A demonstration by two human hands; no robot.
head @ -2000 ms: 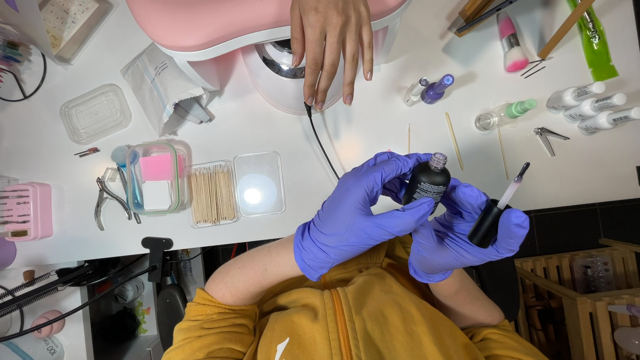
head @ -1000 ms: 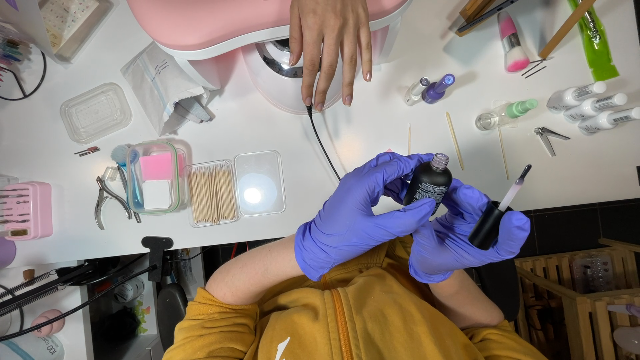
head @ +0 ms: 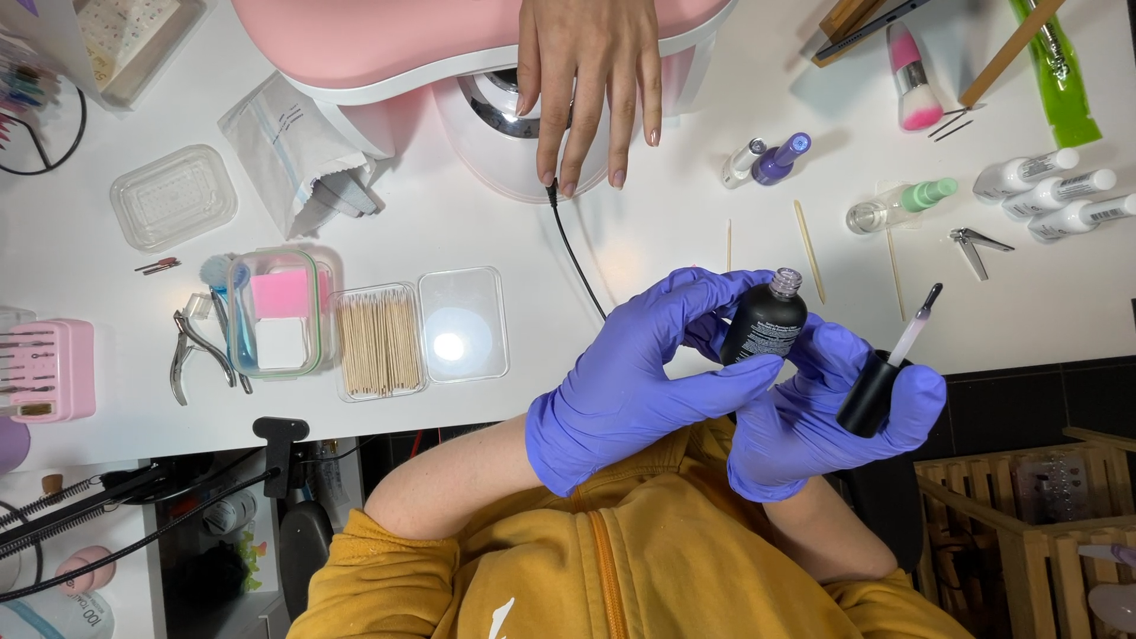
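Observation:
In a purple glove, my left hand (head: 652,373) holds an uncapped black nail polish bottle (head: 765,324) upright, its neck showing at the top. My right hand (head: 825,404), gloved the same way, grips the black cap (head: 865,395) between its fingers. From that cap the applicator brush (head: 916,327) points up and to the right, its tip dark and clear of the bottle. Both hands are close together in front of my chest. Beyond them, another person's bare hand (head: 590,80) rests palm down by a pink and white device, its fingers over a round base.
Wooden sticks (head: 808,251) lie beyond my hands, with a purple bottle (head: 781,159), a green-capped bottle (head: 901,206), a nail clipper (head: 979,251) and several white bottles (head: 1029,174) farther right. At left are a box of wooden sticks (head: 380,344), cuticle nippers (head: 189,355) and a black cable (head: 577,257).

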